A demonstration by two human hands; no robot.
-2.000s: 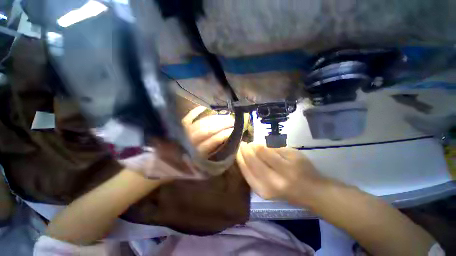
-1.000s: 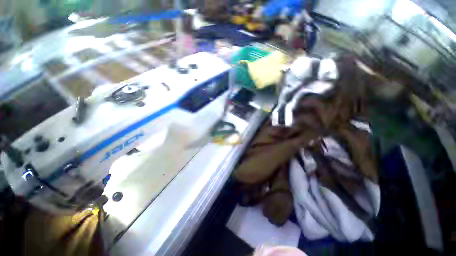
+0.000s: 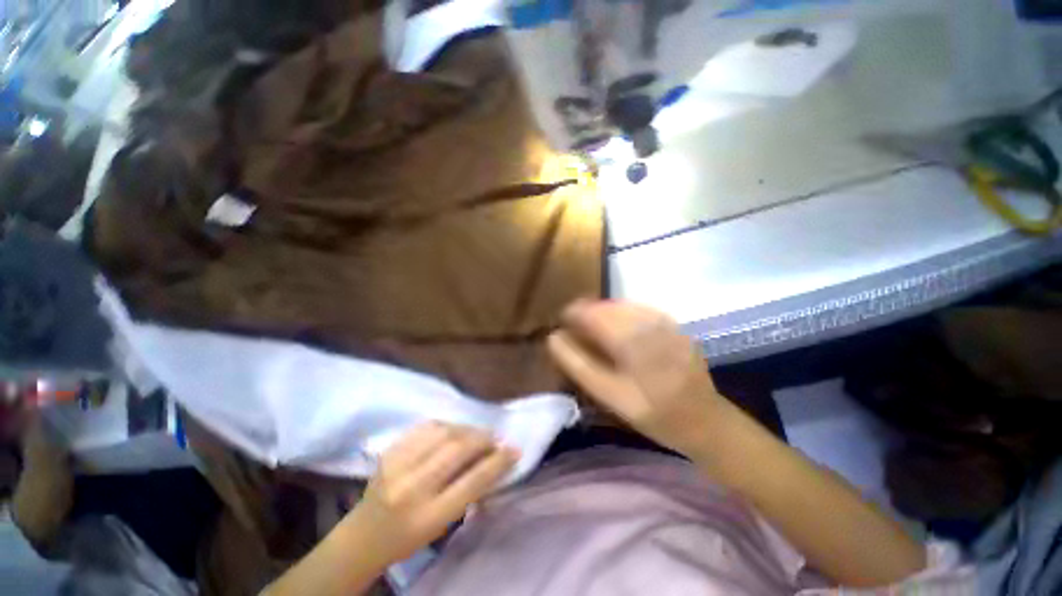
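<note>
The brown garment body (image 3: 408,256) lies spread and wrinkled over the machine table, golden near the lamp, with a small white label (image 3: 231,211) on it. The pale panel (image 3: 314,402) hangs along its near edge. My left hand (image 3: 437,475) holds the pale panel's near edge, fingers bent. My right hand (image 3: 635,355) pinches the brown cloth's near right edge; its fingertips are blurred. The presser foot and needle area (image 3: 588,157) is in the bright lamp spot at the cloth's far right edge, with fine detail blurred.
Green and yellow scissors (image 3: 1011,175) lie on the table at the right. A printed measuring scale (image 3: 815,320) runs along the table's front edge. Dark-brown cloth (image 3: 955,442) is at the lower right. Another person's arm (image 3: 44,483) shows at the left edge.
The view has swung back from the machine's right side to the work. Compared with the oldest frame, both hands have moved from near the needle to the cloth's near edges, and the pale panel shows.
</note>
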